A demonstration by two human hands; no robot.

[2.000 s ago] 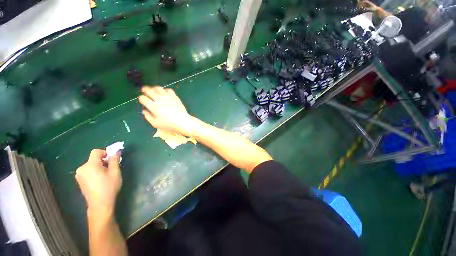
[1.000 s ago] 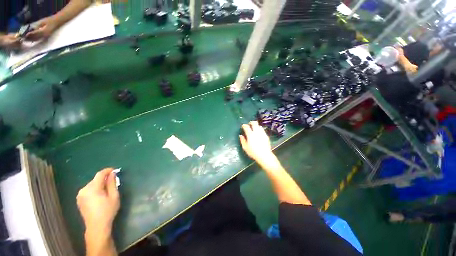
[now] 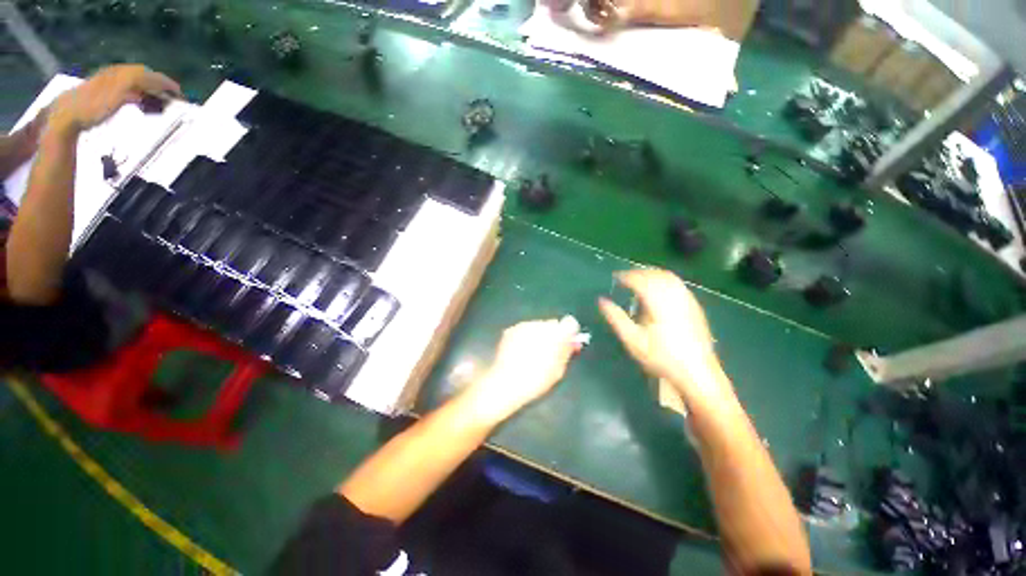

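My left hand (image 3: 527, 362) is over the green bench (image 3: 563, 433), with a small white piece (image 3: 575, 333) at its fingertips. My right hand (image 3: 664, 326) is just right of it, thumb and fingers apart; I cannot tell whether it holds anything. A pale yellowish scrap (image 3: 671, 395) lies on the bench, partly hidden by my right wrist. The black adapter heap (image 3: 956, 506) lies at the lower right, with silvery patches.
A board stack (image 3: 448, 321) with rows of black shells (image 3: 304, 180) stands at left. Another person's arm (image 3: 51, 214) reaches over it. Black units (image 3: 759, 266) are spaced along the belt. A metal post (image 3: 956, 351) is at right, a red stool (image 3: 169, 388) lower left.
The view has swung left, bringing the shell rows and red stool into view. My right hand has left the adapter heap and is now near my left hand, which still has the white piece.
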